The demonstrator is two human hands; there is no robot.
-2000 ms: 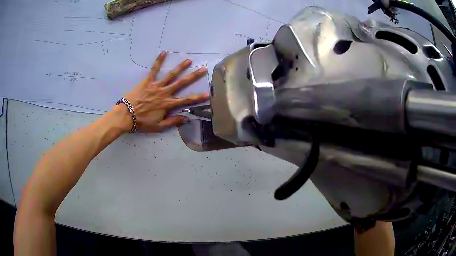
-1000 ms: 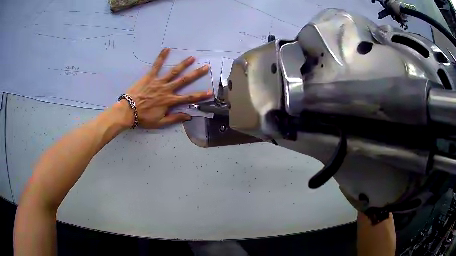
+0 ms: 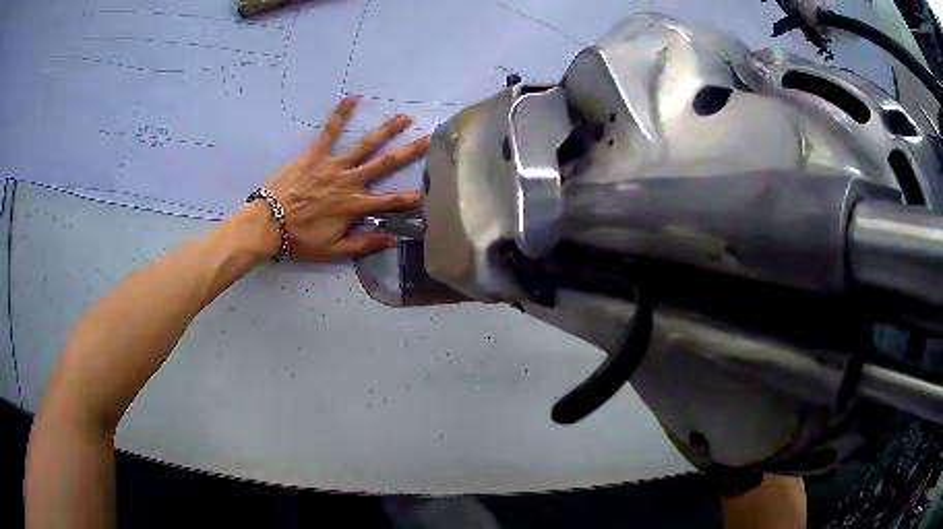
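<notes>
The straight knife cutting machine (image 3: 682, 207), with its large silver motor head, fills the right side. Its flat metal base plate (image 3: 385, 277) shows at the front edge of the paper marker (image 3: 155, 93). My left hand (image 3: 329, 196) lies flat with fingers spread on the marker, just left of the machine head, and holds nothing; its thumb and finger are by the thin metal guard (image 3: 397, 222). My right hand is hidden behind the machine; only my right forearm shows at the bottom right. The knife is hidden by the motor head.
The pale tabletop (image 3: 259, 382) curves along the front, with a dark floor beyond its edge. A yellowish long weight (image 3: 259, 6) is cut off at the top edge. A black power cable (image 3: 879, 36) is at the top right.
The machine head moved right, then back left toward my left hand. My left hand stays flat in nearly the same place. The weight has slipped up toward the frame's top edge.
</notes>
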